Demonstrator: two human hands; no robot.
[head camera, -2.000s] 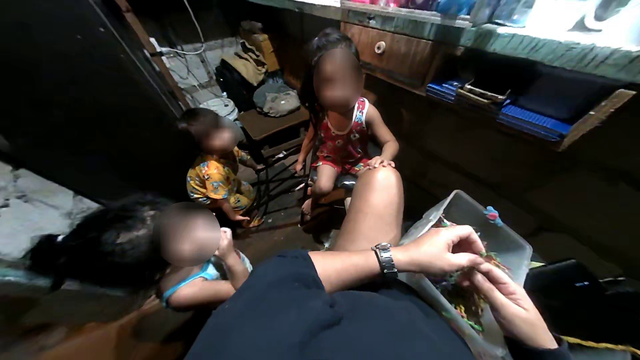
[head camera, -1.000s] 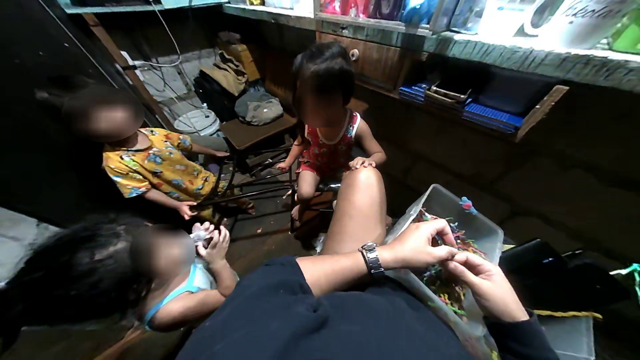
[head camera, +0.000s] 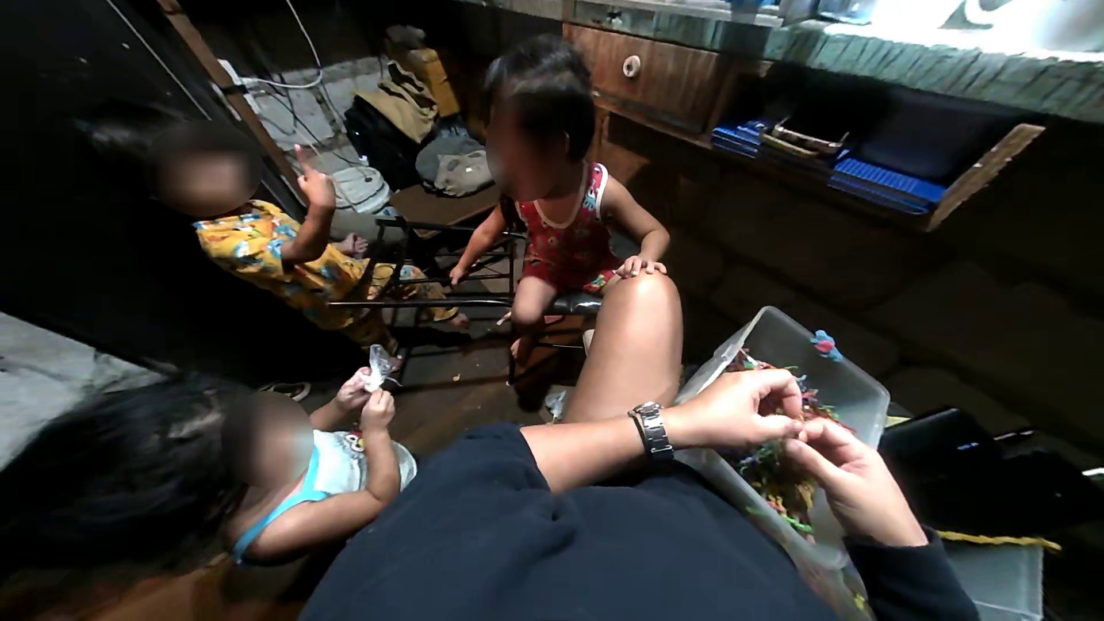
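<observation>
Over a translucent plastic bin (head camera: 862, 392), my left hand (head camera: 742, 410) and my right hand (head camera: 849, 474) meet with thumbs and fingertips pinched together. Whatever lies between the fingertips is too small to make out. Below them the bin holds a heap of tangled, multicoloured strands or small pieces (head camera: 780, 483). A blue and pink ornament (head camera: 825, 345) is on the bin's far rim. My left wrist wears a metal-band watch (head camera: 652, 430). The bin stands beside my bare knee.
Three other people are close by; one in red rests a hand on my knee (head camera: 642, 328). A wooden drawer (head camera: 642, 73) and a shelf with blue items (head camera: 888, 185) are ahead. Black objects (head camera: 966, 474) and a clear container (head camera: 992, 578) lie at right.
The person in yellow now raises a hand with a finger up. The person in red has turned their head to the left. My hands stay together over the bin.
</observation>
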